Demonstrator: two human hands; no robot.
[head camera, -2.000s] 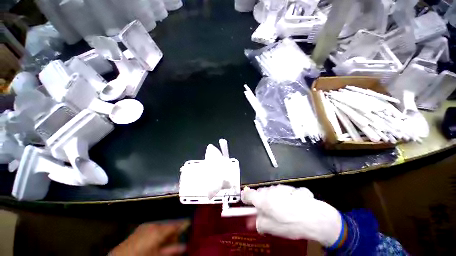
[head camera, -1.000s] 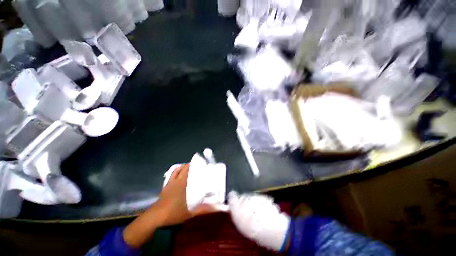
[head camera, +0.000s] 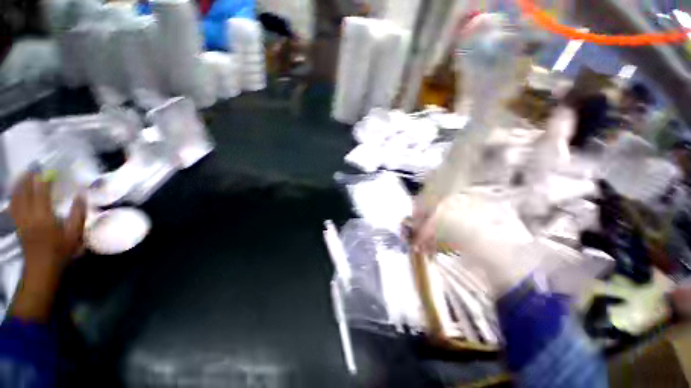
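Observation:
My bare left hand (head camera: 49, 220) is over the left pile of white camera housings (head camera: 178, 129), a yellow patch on one finger. Blur hides whether it grips a housing. A white round arm end (head camera: 119, 230) lies just right of it. My gloved right hand (head camera: 481, 231) is blurred over the brown antenna tray (head camera: 429, 303), near the right pile of white parts. Its fingers and any hold are unclear. White sticks (head camera: 462, 299) lie in the tray. Two loose sticks (head camera: 343, 326) lie end to end beside the clear plastic bag (head camera: 367, 261), which has more sticks.
White ribbed stacks (head camera: 371, 68) stand at the back of the dark mat (head camera: 227, 280). A pale upright post (head camera: 473, 114) rises behind the tray. Black parts (head camera: 602, 314) lie on the pale yellow tabletop (head camera: 644, 307). An orange curved band (head camera: 598, 36) crosses the top right.
The view has tilted up. My left hand has moved from the front edge to the left pile, my right to the tray. The housing they worked on is out of view.

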